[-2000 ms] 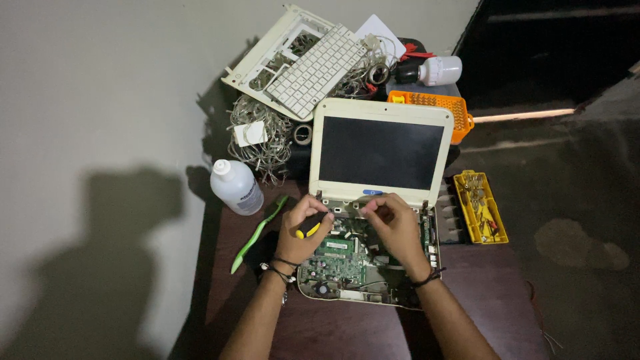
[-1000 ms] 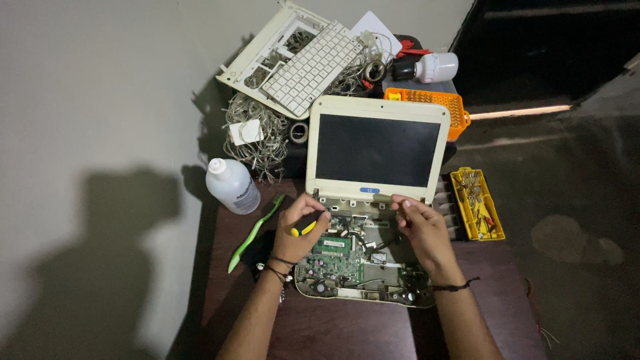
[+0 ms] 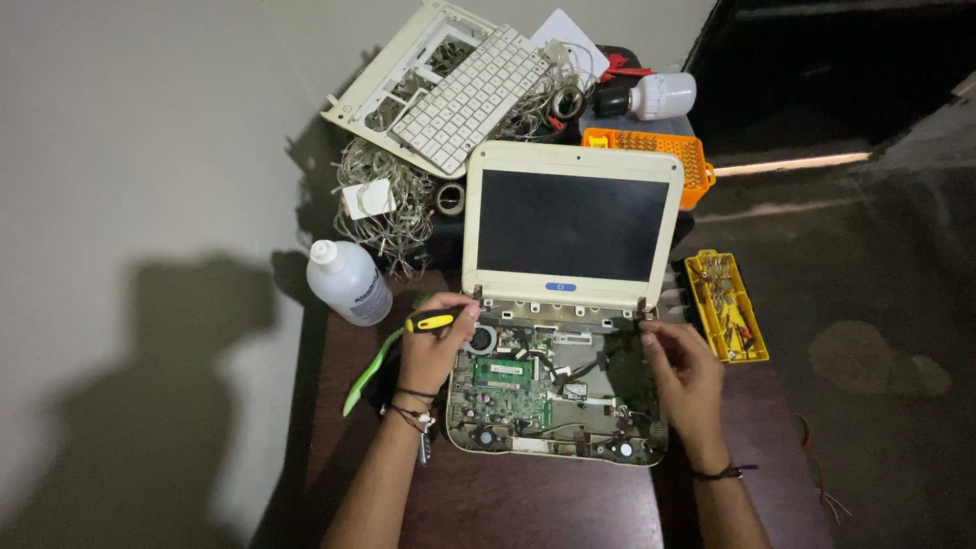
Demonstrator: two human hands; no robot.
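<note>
My left hand (image 3: 436,347) grips a yellow-and-black screwdriver (image 3: 431,321) at the left hinge of an opened white laptop. Its screen (image 3: 572,225) stands raised and dark. Below it the base lies bare, showing a green circuit board (image 3: 503,400), a cooling fan (image 3: 482,338), black cables and two small round speakers. By the right hinge is my right hand (image 3: 682,374), thumb and index finger near each other beside the base's upper right corner; whether they pinch something small cannot be told. The screwdriver's tip is hard to make out against the hinge.
A plastic bottle (image 3: 349,284) and a green brush (image 3: 370,374) are at the left. Behind lie a loose white keyboard (image 3: 471,99), a laptop casing (image 3: 354,103), tangled cables (image 3: 389,229), a light bulb (image 3: 663,96) and an orange bit case (image 3: 686,164). A yellow parts tray (image 3: 728,309) sits at the right.
My right hand has moved right, from over the base's upper middle to the right hinge, uncovering more of the base. My left hand still holds the screwdriver near the left hinge.
</note>
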